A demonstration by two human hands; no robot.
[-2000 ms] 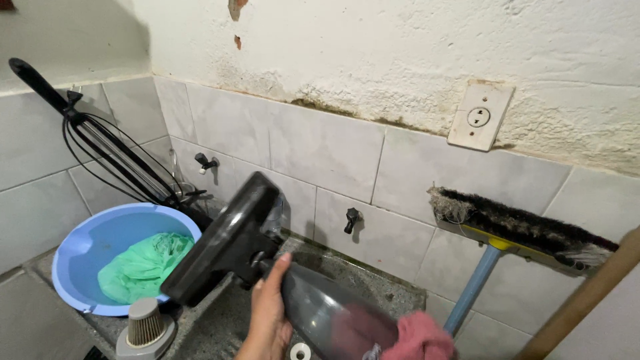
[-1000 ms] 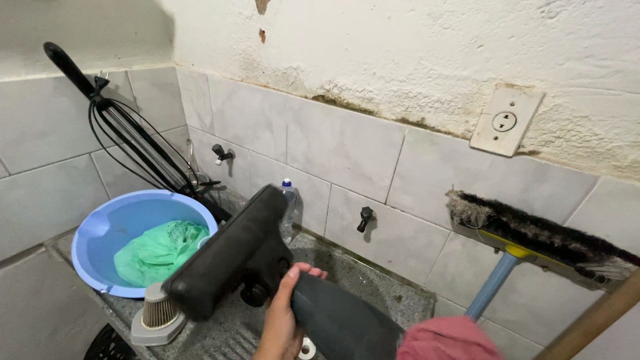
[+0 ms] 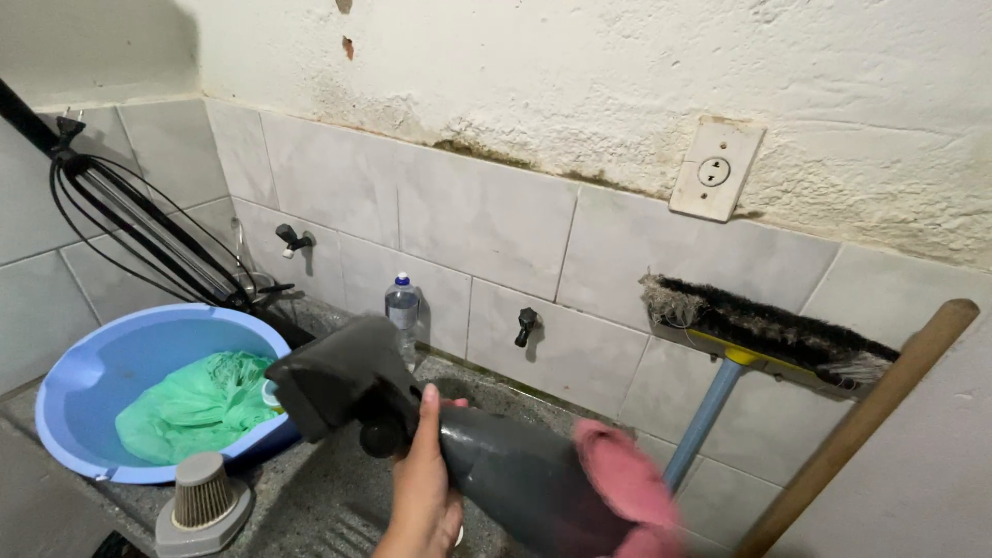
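My left hand [image 3: 425, 473] grips a dark grey handheld vacuum cleaner [image 3: 511, 473] near the neck, just behind its wide black floor head [image 3: 341, 376]. A pink cloth [image 3: 632, 480], blurred, lies against the right end of the vacuum body. My right hand cannot be made out; the cloth covers the place at the body's right end. Left of the vacuum, a grey pleated filter [image 3: 203, 496] stands on the stone sink's edge, below a blue plastic basin [image 3: 70, 418] that holds a green plastic bag [image 3: 194, 411].
Behind the vacuum are a clear bottle with a blue cap [image 3: 402, 306] and two wall taps [image 3: 293, 239], [image 3: 526, 327]. A coiled black cable on a pole [image 3: 147, 217] leans at left. A broom with dusty bristles [image 3: 767, 329] and a wooden handle [image 3: 868, 418] stand at right, below a wall socket [image 3: 717, 169].
The vacuum's floor head has tilted and moved lower relative to the wall taps. The pink cloth has shifted along the vacuum body. My left hand has kept its hold.
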